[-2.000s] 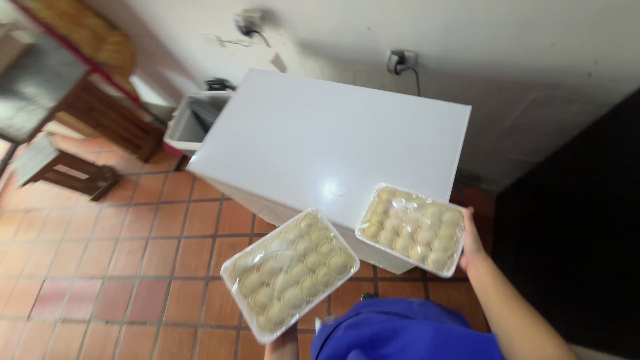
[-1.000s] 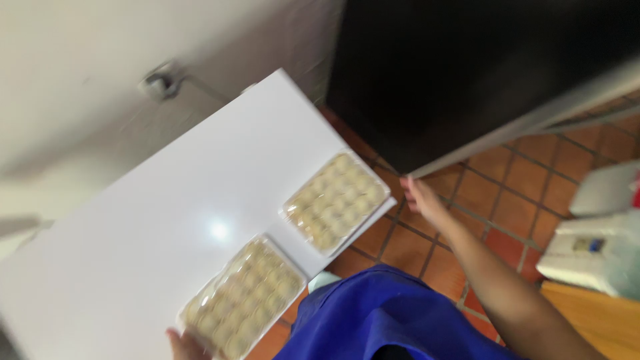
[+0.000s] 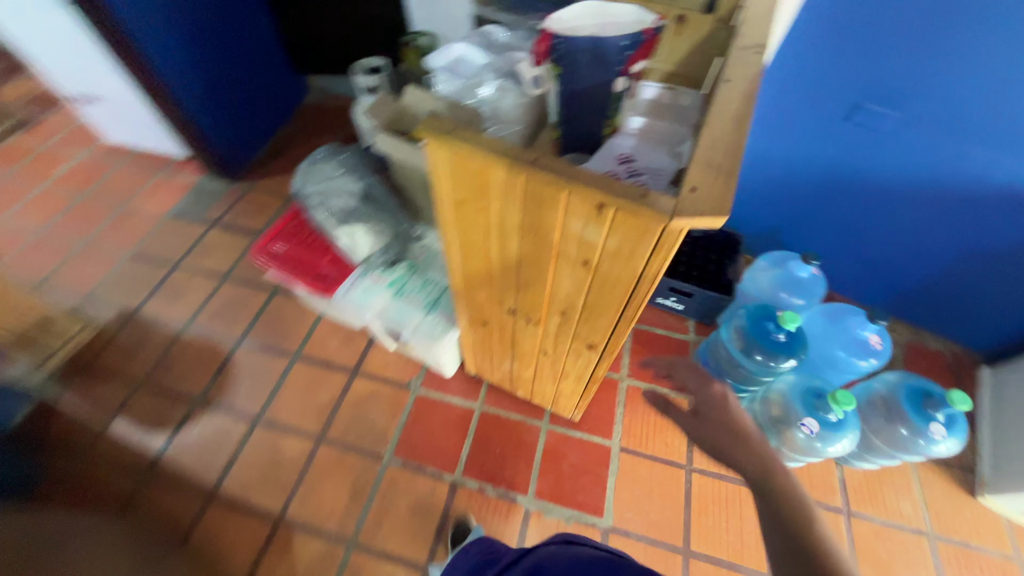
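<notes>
My right hand reaches out over the tiled floor with fingers spread and nothing in it. It is nearest to several large blue plastic water bottles with green or dark caps, standing just right of it. To its left is the corner of a pine plank cabinet. My left hand cannot be made out; only a blurred dark shape shows at the lower left edge. The wrapped trays of round dough pieces are out of view.
Plastic bags and a patterned dark container fill the cabinet's top. Beside it lie a red plastic crate and stuffed bags. A dark bottle crate stands near a blue wall. A white appliance edge is at the right.
Both hands held trays at first; a second ago the trays lay on the white top, my left hand at one and my right hand off. The view has since swung away to the cabinet and bottles.
</notes>
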